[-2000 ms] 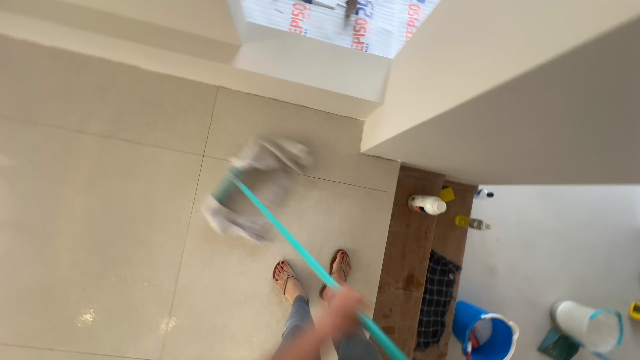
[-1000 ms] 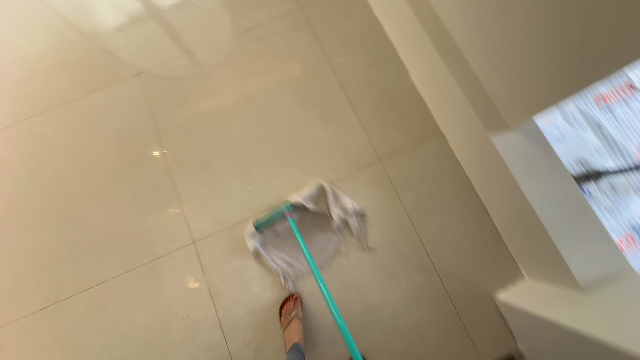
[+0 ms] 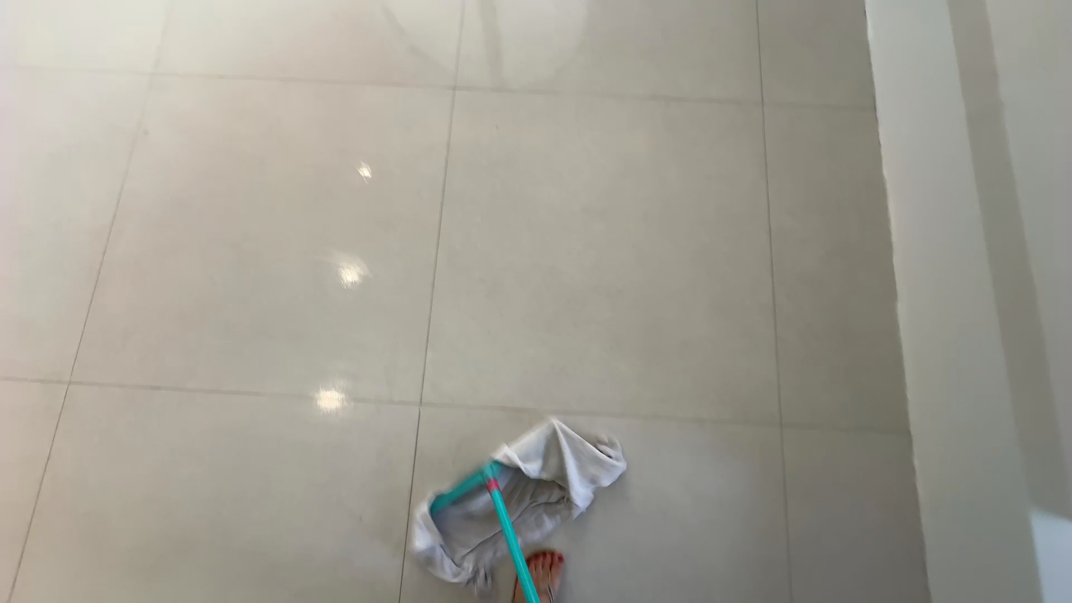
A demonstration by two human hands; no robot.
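Note:
A pale grey cloth lies bunched on the tiled floor at the bottom centre, draped around the turquoise head of a floor squeegee or similar tool. The tool's turquoise pole, with a red collar near the head, slants down and out at the bottom edge. Neither my left hand nor my right hand shows, so what holds the pole is hidden. The toes of one foot in a sandal are just right of the pole, close to the cloth.
Large beige glossy floor tiles with thin joints stretch ahead and to the left, with bright light reflections on them. A pale wall with its base edge runs along the right side.
The view has swung strongly away from the step, bottles and buckets seen two seconds before. The hand on the pole then is out of view now. The cloth stays around the tool's head.

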